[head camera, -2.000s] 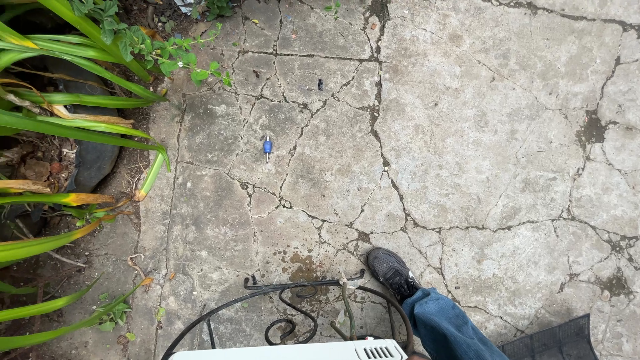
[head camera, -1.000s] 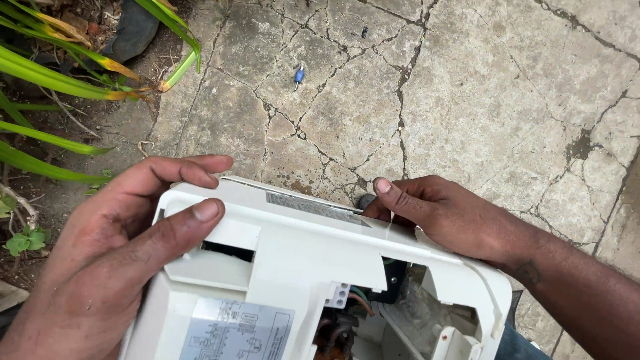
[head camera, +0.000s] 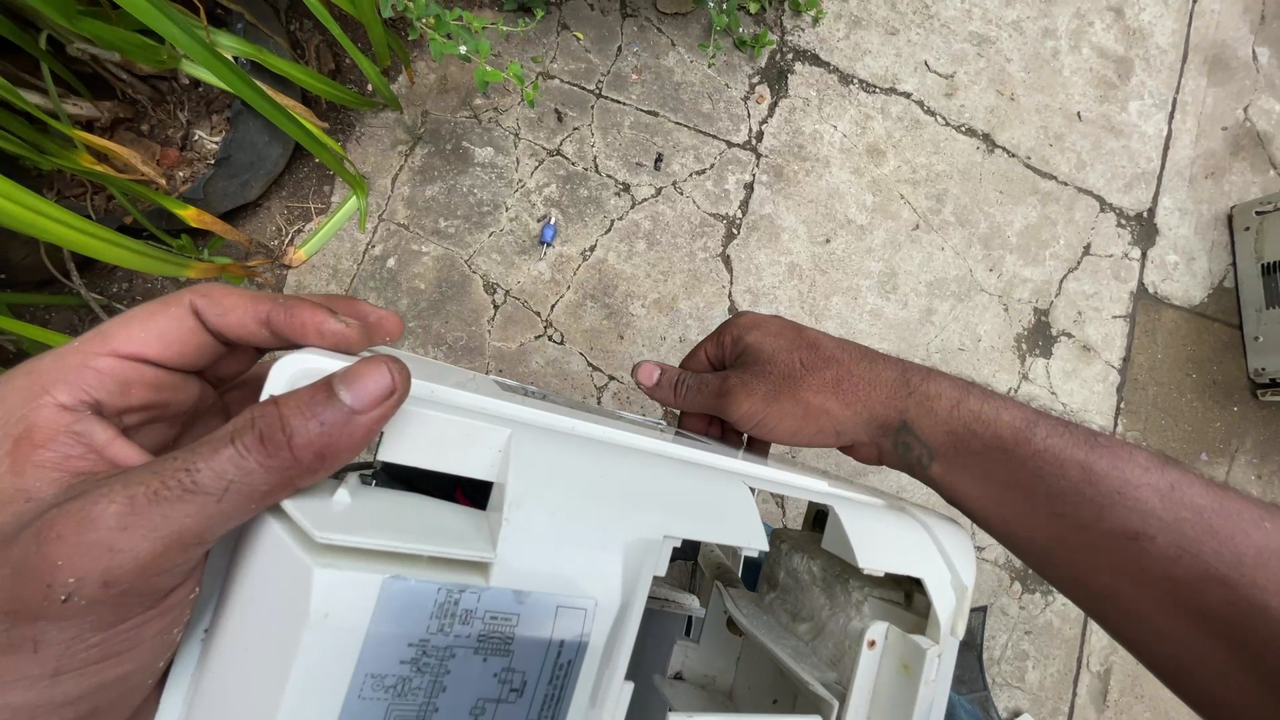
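A white plastic appliance housing (head camera: 600, 500) fills the lower middle, with cut-out openings and inner ribs. My left hand (head camera: 200, 430) grips its left corner, thumb on top and fingers over the far edge. My right hand (head camera: 760, 385) is at the far edge of the housing, right of its middle; its fingertips are hidden behind that edge, so whether they hold anything is unclear. A grey label with a wiring diagram (head camera: 470, 650) is on the housing. Beyond it, a small blue screwdriver bit or similar part (head camera: 547, 234) lies on the concrete.
Cracked concrete paving (head camera: 900, 200) spreads beyond the housing. Long green leaves (head camera: 230, 90) hang over soil at the left. A small dark piece (head camera: 658, 160) lies on the paving. At the right edge sits a greyish vented panel or case (head camera: 1258, 290).
Both hands and the larger white housing came into view after the first frame. Since one second ago, the housing's right-hand opening no longer shows the wiring and motor-like part seen there.
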